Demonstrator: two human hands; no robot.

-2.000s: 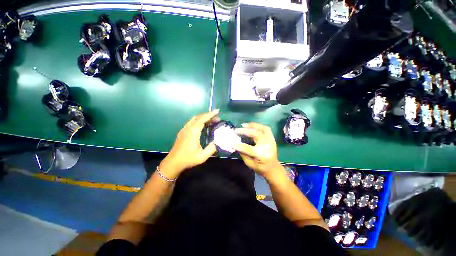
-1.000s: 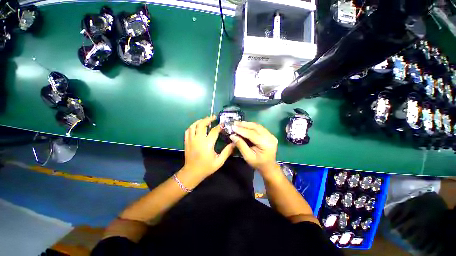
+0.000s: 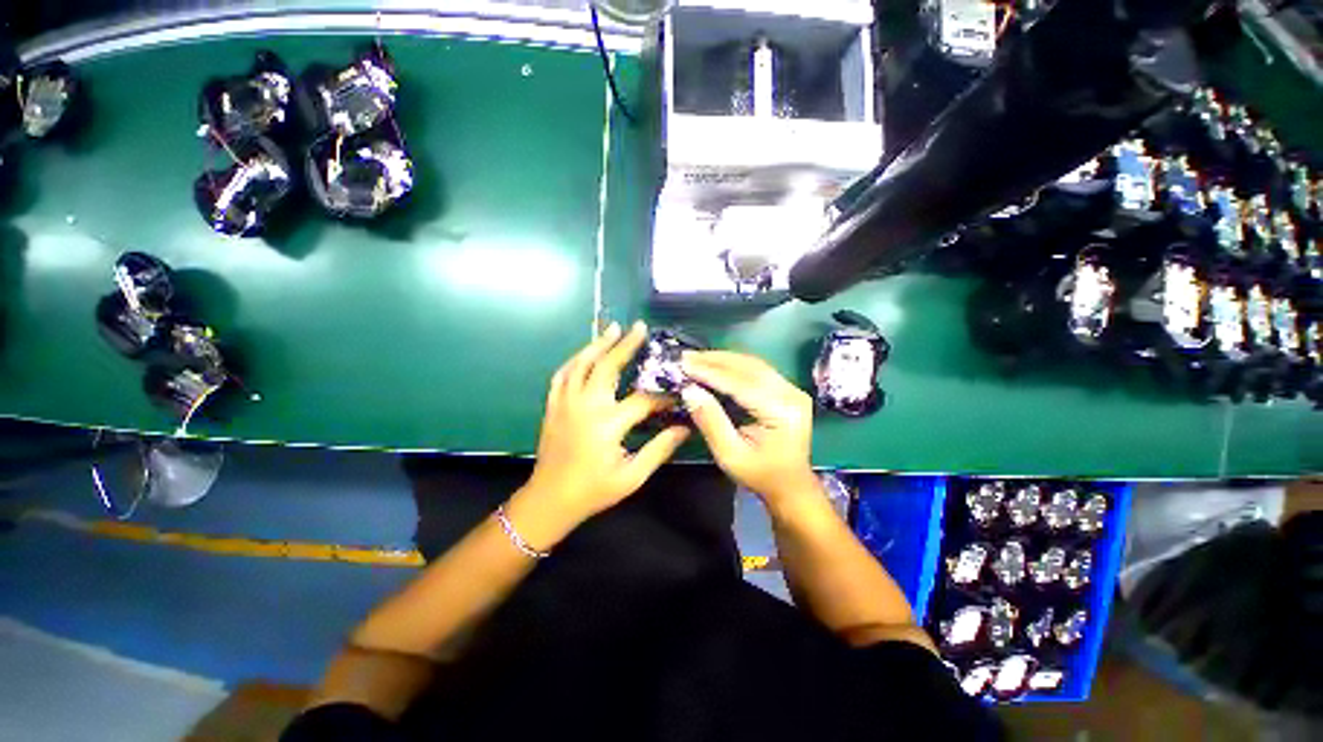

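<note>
A round black housing (image 3: pixel 663 363) with silvery parts lies at the bench's front edge between my hands. My left hand (image 3: pixel 592 423) holds its left side, with the thumb and fingers around it. My right hand (image 3: pixel 755 416) has its fingertips on the top and right of the housing. The fingers partly hide it, and any small part under them cannot be made out. One assembled unit with a pale top (image 3: pixel 849 365) sits alone to the right of my right hand.
The white-grey screw feeder (image 3: pixel 773 142) stands behind the housing, with the thick black screwdriver (image 3: pixel 958 167) slanting over its right side. Unfinished units (image 3: pixel 360 174) lie at left. Rows of assembled units (image 3: pixel 1183 297) stand at right. A blue crate (image 3: pixel 1106 609) of units is below the bench edge.
The housing was held tilted at the edge with a bright pale face showing; it now lies lower on the bench with silvery parts showing. My left hand has shifted closer to my right.
</note>
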